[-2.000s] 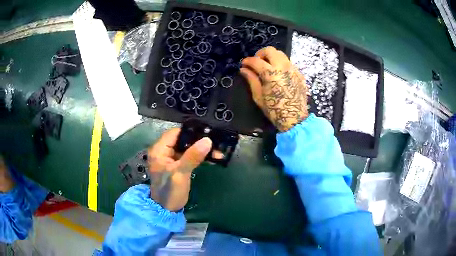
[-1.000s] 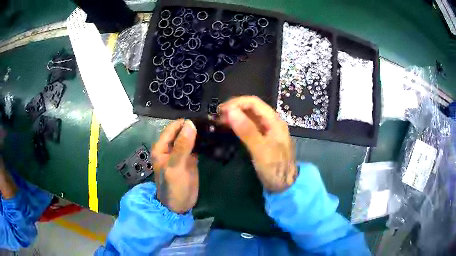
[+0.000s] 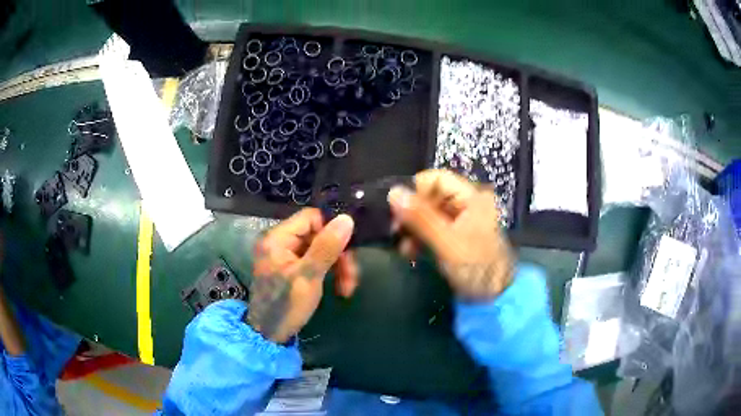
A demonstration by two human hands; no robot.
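My left hand (image 3: 296, 264) holds a black plastic housing (image 3: 366, 215) just below the tray's front edge, thumb on top. My right hand (image 3: 459, 231) is at the housing's right end, fingers bent and blurred; whether it grips the housing or a small part cannot be told. A small bright spot shows on the housing. The black parts tray (image 3: 382, 154) lies beyond. Its left compartments hold rings (image 3: 288, 126) with bright rims. The right-middle compartment holds a glittering heap of small clear parts (image 3: 478, 114). The rightmost holds small white parts (image 3: 559, 158).
Another housing (image 3: 215, 286) lies left of my left hand. More housings (image 3: 75, 227) lie beyond the yellow line (image 3: 145, 292). A white strip (image 3: 154, 146) slants left of the tray. Clear plastic bags (image 3: 670, 276) lie right. A co-worker's blue sleeve (image 3: 36, 341) shows lower left.
My right hand has moved from the tray's ring compartment to the housing. Since the last frame it has shifted right, and the housing is visible between both hands. The tray sits further left in view.
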